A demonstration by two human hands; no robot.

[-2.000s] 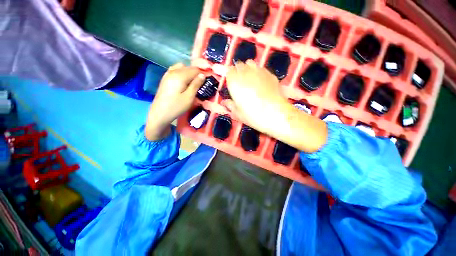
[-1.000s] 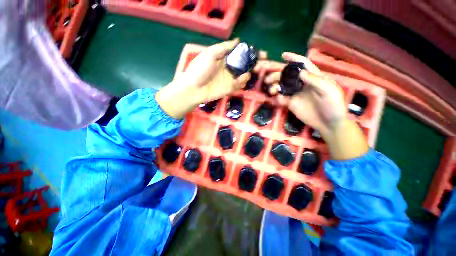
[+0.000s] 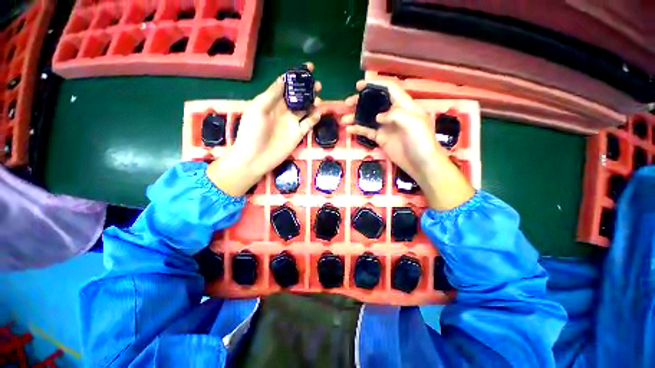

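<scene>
My left hand (image 3: 269,129) holds a smartwatch body (image 3: 299,89) upright above the tray's far edge. Its screen is lit with pale lines of text on black. My right hand (image 3: 406,129) holds a second smartwatch body (image 3: 372,106) beside it. That screen looks dark, and my thumb is at its right side. The pink-red foam tray (image 3: 248,224) lies below both hands with black watch bodies in most pockets. One pocket at the left of the third row is empty. My forearms hide some side pockets.
Stacked foam trays (image 3: 460,54) with a black layer stand beyond at the right. Another foam tray (image 3: 158,70) lies at the far left, with more trays at both side edges. The bench top (image 3: 129,144) is green. A person's pale purple sleeve (image 3: 43,219) is at left.
The view has turned and the tray now appears level. Both hands were over the tray pockets two seconds ago and now hold watches raised. The left watch's screen now shows text.
</scene>
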